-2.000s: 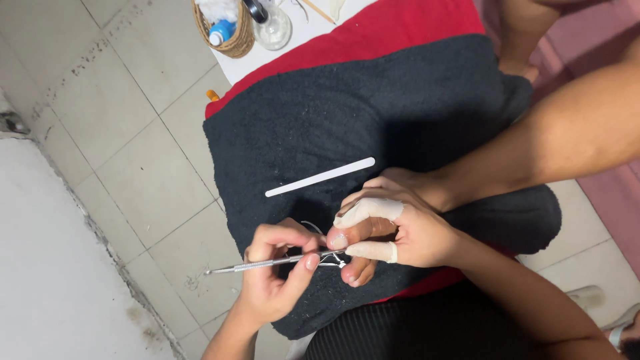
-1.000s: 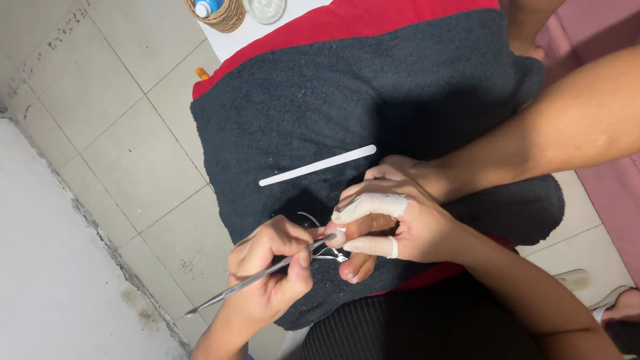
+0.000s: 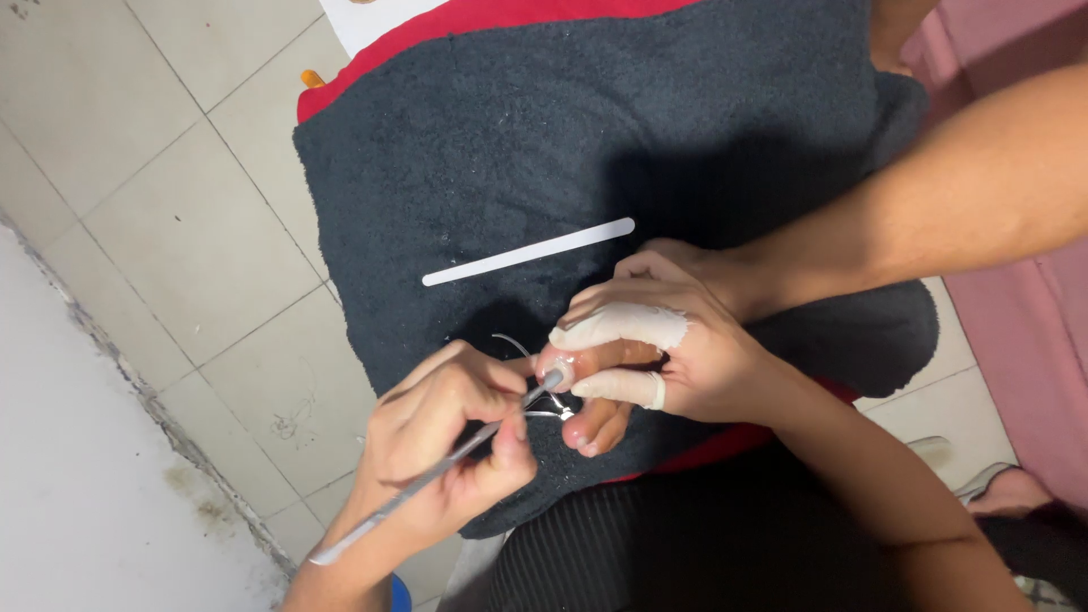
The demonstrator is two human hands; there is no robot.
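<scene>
My left hand grips a slim metal cuticle pusher, its tip against the big toenail of another person's foot. Around that big toe my right hand is closed, with white coverings on its index finger and thumb. The smaller toes show just below. Metal nippers lie beside the toes, partly behind my left hand; what holds them is hidden. A white nail file rests on the dark towel above my hands.
Red cloth shows beneath the towel, with an orange object at its left edge. The other person's leg comes in from the right, near pink upholstery. Floor tiles and a white wall lie to the left.
The tool in my left hand has turned from nearly level to a steep slant, its tip now on the big toenail. My right hand keeps its hold. The view has shifted, and the basket has left it.
</scene>
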